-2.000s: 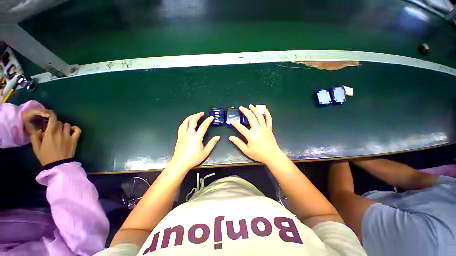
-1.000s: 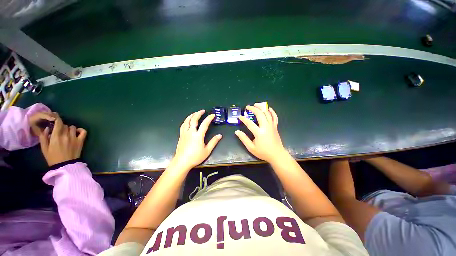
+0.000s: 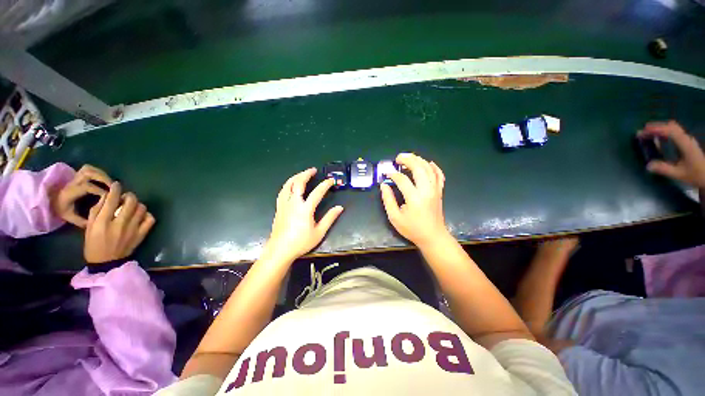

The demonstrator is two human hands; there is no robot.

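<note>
Three small black display units stand side by side in a short row on the green bench. The left unit (image 3: 335,173) has a dark screen with small marks, the middle unit (image 3: 362,174) is lit with a blue rim, and the right unit (image 3: 386,172) shows a pale lit screen. My left hand (image 3: 299,215) rests at the left unit, its fingertips touching it. My right hand (image 3: 418,199) has its fingers on the right unit, partly covering it. Neither hand lifts a unit.
Two lit units (image 3: 523,134) with a white piece (image 3: 552,123) lie at the right. A person's hand (image 3: 677,155) holds a dark unit at the far right. Another person's hands (image 3: 110,216) hold a dark object at the left. A pale strip (image 3: 332,81) crosses the bench.
My right hand has shifted slightly right, uncovering more of the right unit. A hand has come in at the far right onto the dark unit there. The right neighbour's arms have moved.
</note>
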